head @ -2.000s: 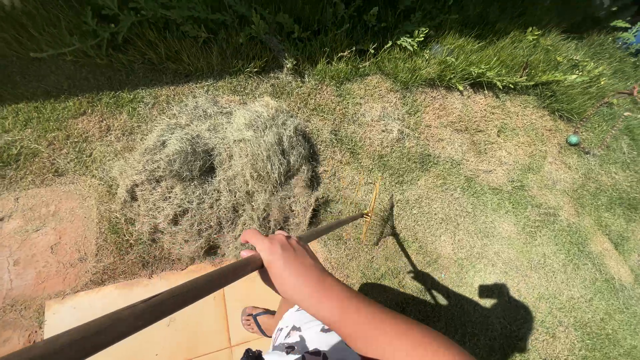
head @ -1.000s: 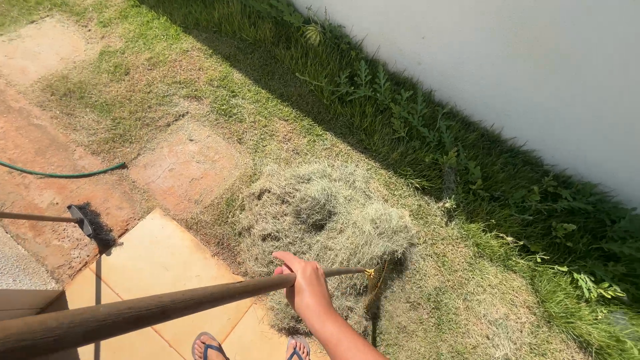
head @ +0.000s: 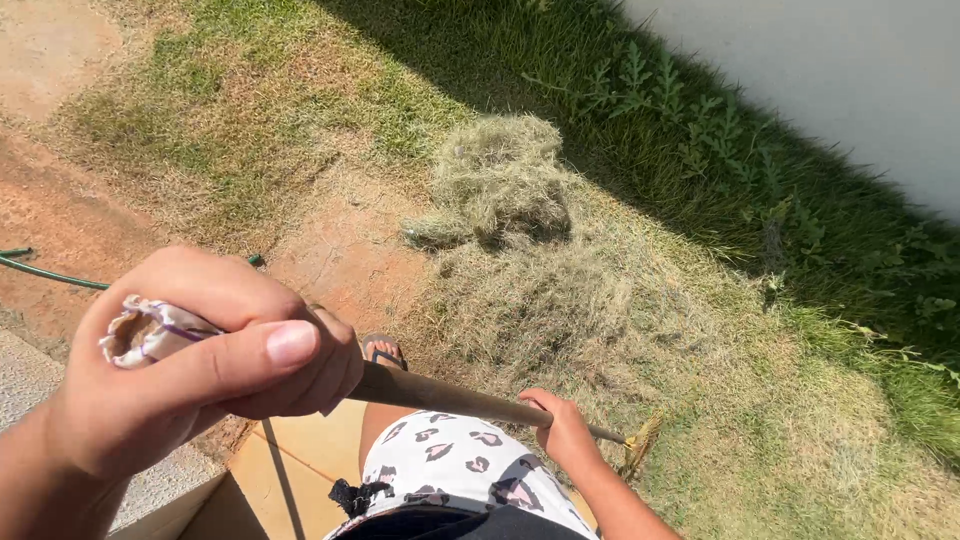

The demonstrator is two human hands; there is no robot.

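Observation:
A long wooden handle point(head: 442, 397) slants across the lower view. My left hand point(head: 217, 337), large and close to the camera, is wrapped around its upper end, which has a torn whitish covering. Lower down the pole, my right hand point(head: 562, 431) grips it near the head. The yellow rake head point(head: 639, 448) rests at the grass to the right of my right hand, seen edge-on, its tines partly hidden. Beyond the hands lies a heap of dry cut grass point(head: 502, 180), with looser clippings point(head: 540, 307) spread on its near side.
A white wall point(head: 840, 82) borders tall grass and leafy weeds point(head: 675, 112) at upper right. A green hose point(head: 56, 277) lies on reddish ground at left. Beige tiles point(head: 322, 442) and a rough pale ledge point(head: 169, 487) are below. My sandalled foot point(head: 384, 351) stands beside the clippings.
The dry grass, one broad heap before, now shows a clump beyond a flatter spread. My left hand has come into view on the handle's end. The view has turned since two seconds ago.

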